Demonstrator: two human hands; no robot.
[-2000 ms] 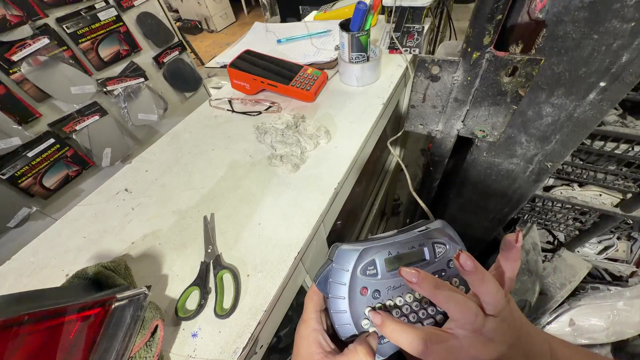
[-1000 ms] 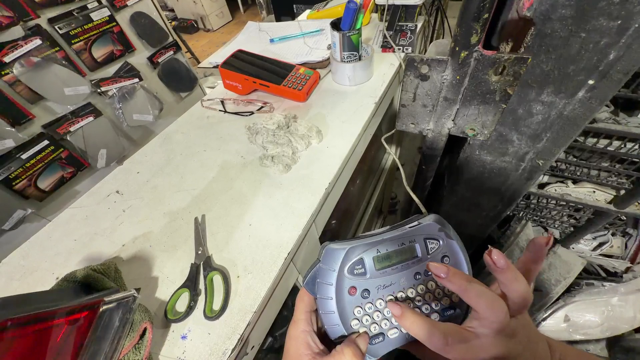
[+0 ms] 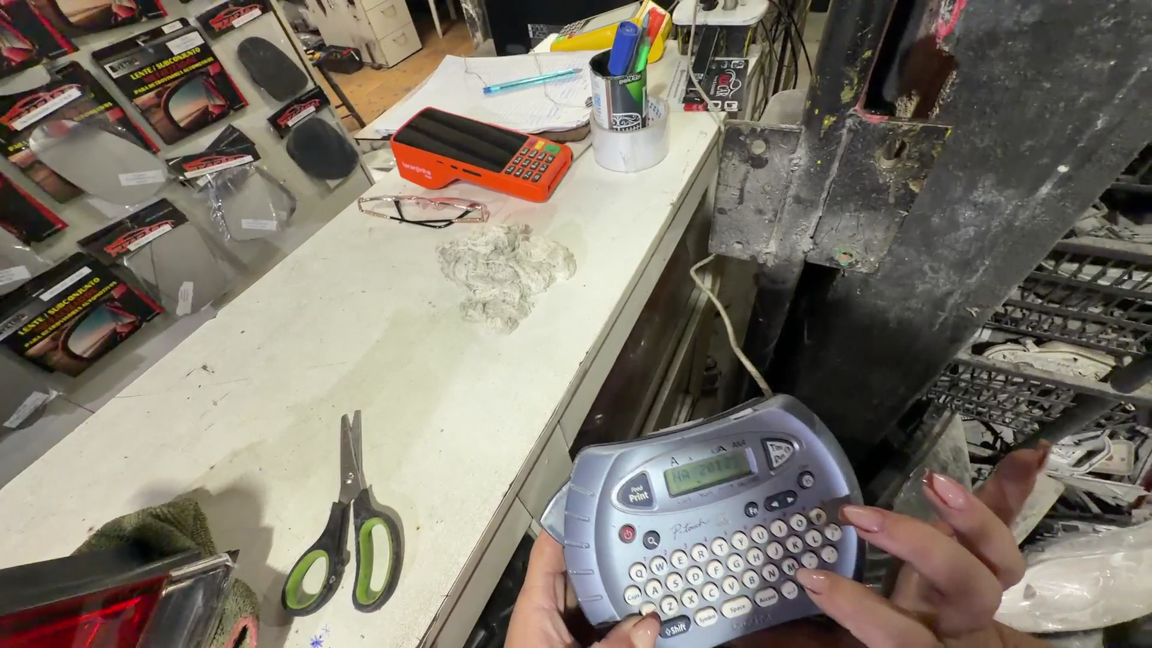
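Observation:
A blue-grey P-touch label maker (image 3: 711, 531) with round white keys is held off the table's right edge, its small display lit with characters. Its lower left side rests in my left hand (image 3: 562, 598), whose thumb is at the bottom keys near Shift. My right hand (image 3: 936, 558) is at the right side of the keyboard, thumb on the lower right keys, index fingertip by the upper right keys, other fingers spread and raised. A pale cord (image 3: 733, 328) runs behind the label maker. Scissors with black and green handles (image 3: 351, 531) lie on the table, blades nearly together.
On the white table (image 3: 360, 360) are a crumpled whitish wad (image 3: 504, 274), eyeglasses (image 3: 423, 211), an orange card terminal (image 3: 481, 155), papers with a pen, and a pen cup (image 3: 619, 103) by a tape roll. A red lamp lens (image 3: 81, 612) lies near left; a black metal column (image 3: 972, 180) stands right.
My right hand has shifted over the keyboard, its fingers now nearer the right-hand keys. The left hand keeps its hold on the label maker.

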